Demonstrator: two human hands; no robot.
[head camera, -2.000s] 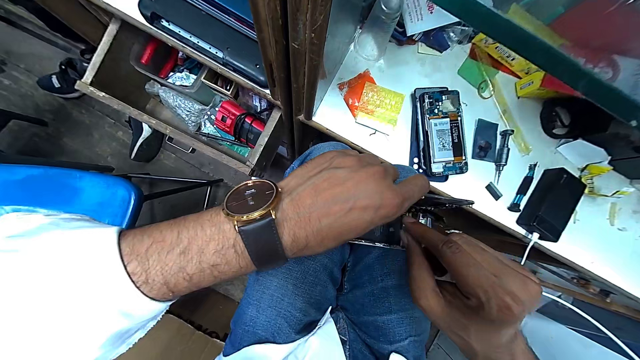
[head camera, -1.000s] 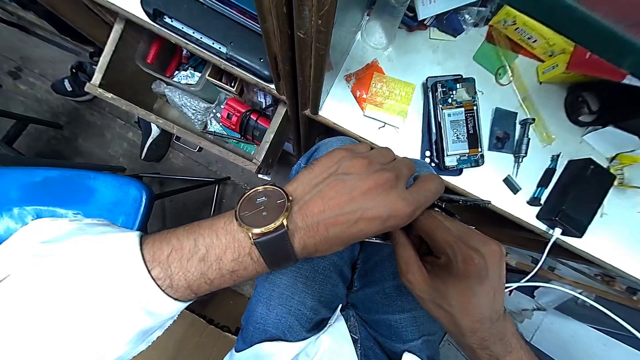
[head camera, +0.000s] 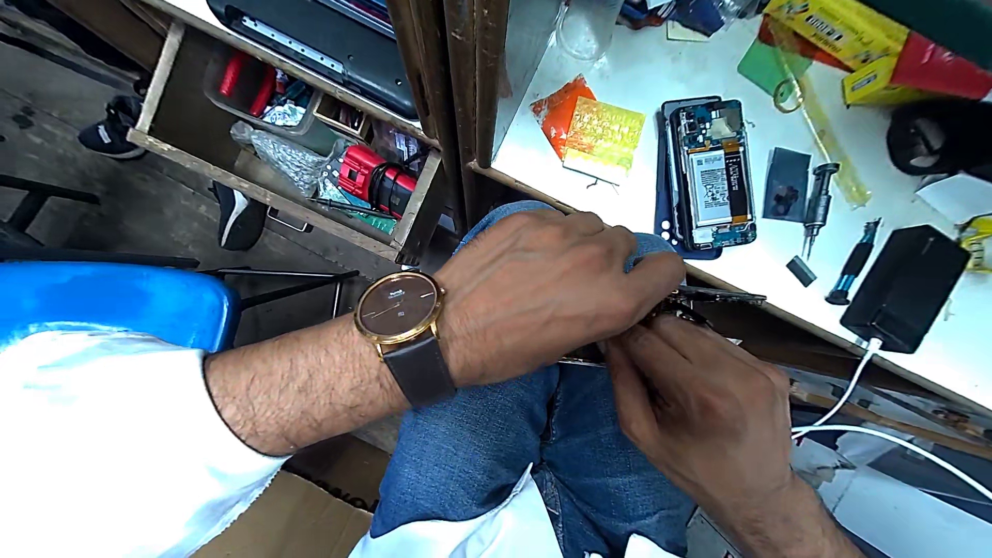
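Observation:
My left hand (head camera: 542, 291), a wristwatch (head camera: 398, 307) on its wrist, is closed over a dark flat device (head camera: 721, 296) above my lap. The device's thin edge sticks out past the fingers; most of it is hidden, so its exact kind cannot be told. My right hand (head camera: 701, 387) meets the left one at the device, its fingertips bent in on it and partly hidden. On the white desk beyond lies an opened smartphone (head camera: 713, 174) with its battery and circuit boards bare, on top of a dark blue panel (head camera: 666, 198).
A precision screwdriver (head camera: 854, 262), a syringe-like tool (head camera: 820, 203), a black power adapter (head camera: 905, 288) with a white cable and yellow boxes (head camera: 841, 31) are on the desk. At the left an open wooden drawer (head camera: 263, 190) holds a red tool (head camera: 377, 181); a blue chair (head camera: 116, 302) stands below it.
Both hands remain together at the device, with small shifts of the right hand's fingers. The desk things lie as before.

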